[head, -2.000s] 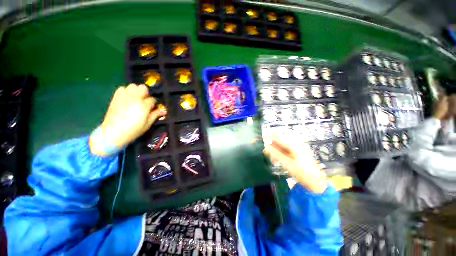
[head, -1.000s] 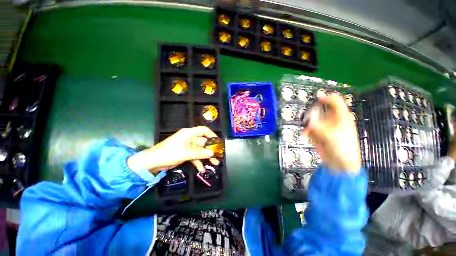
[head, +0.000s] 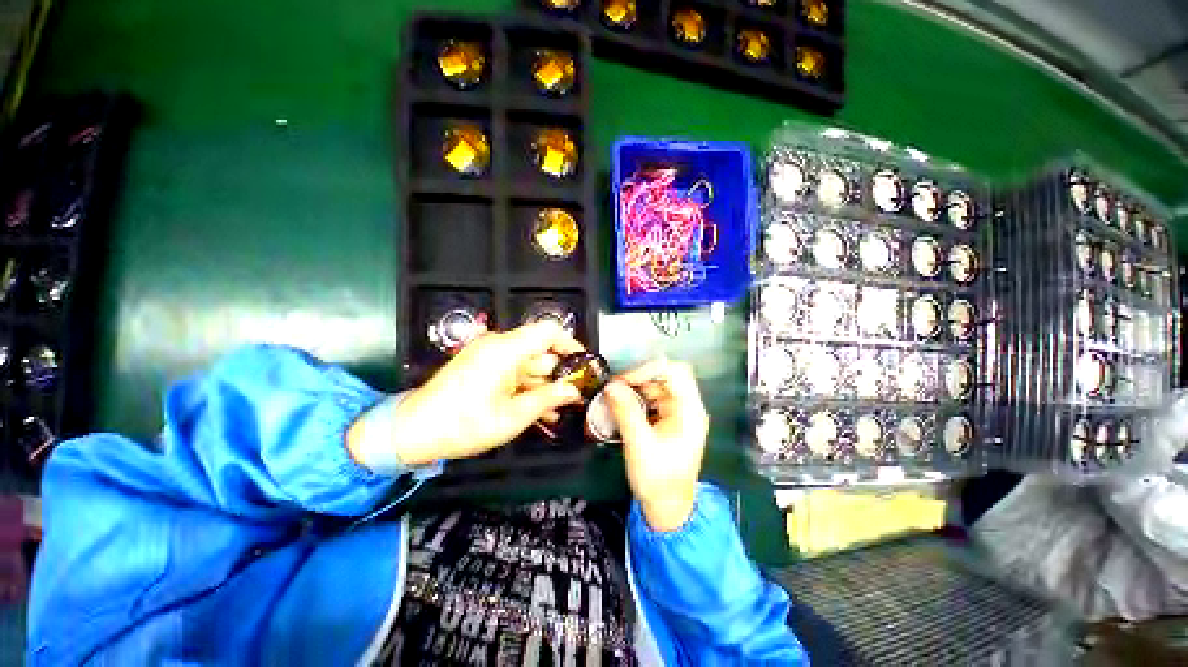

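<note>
My left hand (head: 489,397) holds a dark round housing (head: 582,373) with an amber inside by its fingertips, over the lower part of the black pocket tray (head: 499,194). My right hand (head: 662,427) pinches a silver-white round component (head: 603,418) just beside and below the housing. Whether the two pieces touch is hard to tell. Amber housings sit in the upper pockets; the third left pocket is empty. A wired unit (head: 456,326) sits in the pocket below it. My hands hide the lowest pockets.
A blue bin (head: 749,224) of pink and red wires stands right of the tray. Further right are a clear blister tray of silver discs (head: 879,248) and a tray stack (head: 1042,326). Other black trays lie behind and far left. Another person's sleeve (head: 1146,489) shows at far right.
My right hand has come from the clear tray to my left hand, now with a silver disc visible. My left hand still holds the housing. The camera view has shifted.
</note>
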